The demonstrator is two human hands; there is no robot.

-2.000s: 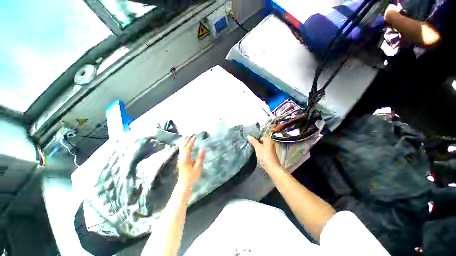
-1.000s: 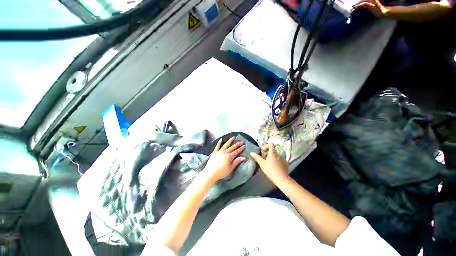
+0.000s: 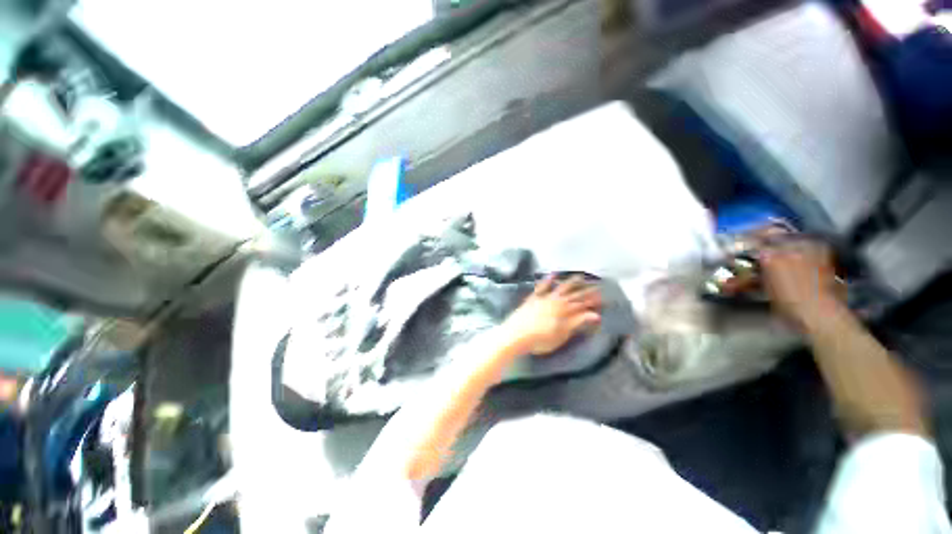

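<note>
The grey jacket (image 3: 418,313) lies bunched over the black padded arm (image 3: 298,409), whose rounded end shows at the left. My left hand (image 3: 561,313) lies spread, palm down, on the grey cloth near the arm's right end. My right hand (image 3: 802,273) is at the right on the steam iron (image 3: 734,275), fingers closed around its handle area, blurred. The iron is over the right end of the table, by the crumpled pale rest cloth (image 3: 663,349).
The white padded table (image 3: 616,198) extends behind the jacket. A blue and white object (image 3: 385,186) stands at its back edge. Another white pressing table (image 3: 783,115) is at upper right, with part of a person in dark blue beyond. Windows run along the back.
My right hand has left the jacket's edge and moved right onto the iron. My left hand stays on the cloth, fingers more spread. The view has swung left and blurred.
</note>
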